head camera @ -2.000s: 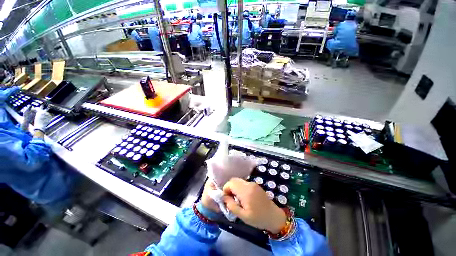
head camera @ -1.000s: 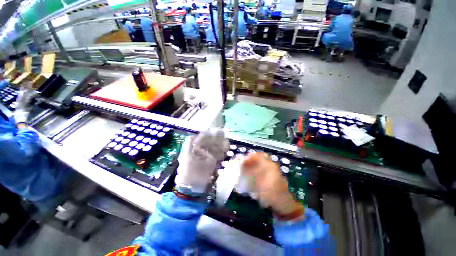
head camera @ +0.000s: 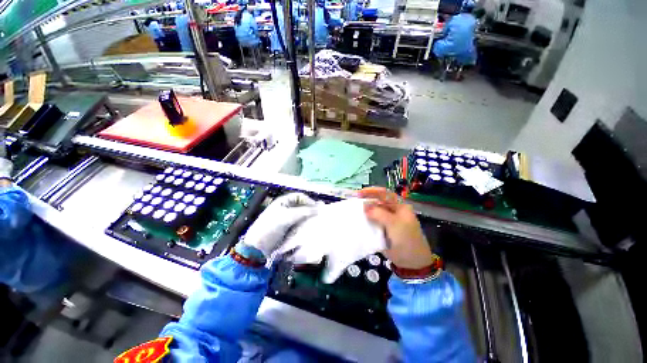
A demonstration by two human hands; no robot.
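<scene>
My left hand wears a thin white glove. My right hand is bare, with a beaded bracelet at the wrist, and holds a loose white glove by its upper right part. The left fingers are at the loose glove's left side; whether they grip it is hidden. Both hands are above a capacitor board in a black carrier. The glove and hands hide much of that board's capacitors.
Another capacitor board sits in its carrier to the left. Behind the conveyor rail are pale-green sheets and a capacitor board with white paper. An orange-topped stand is back left. A person's blue sleeve is at far left.
My left hand, bare two seconds ago, now shows a glove on it. The right hand has moved up, and the loose glove is spread out between the hands. The view has shifted.
</scene>
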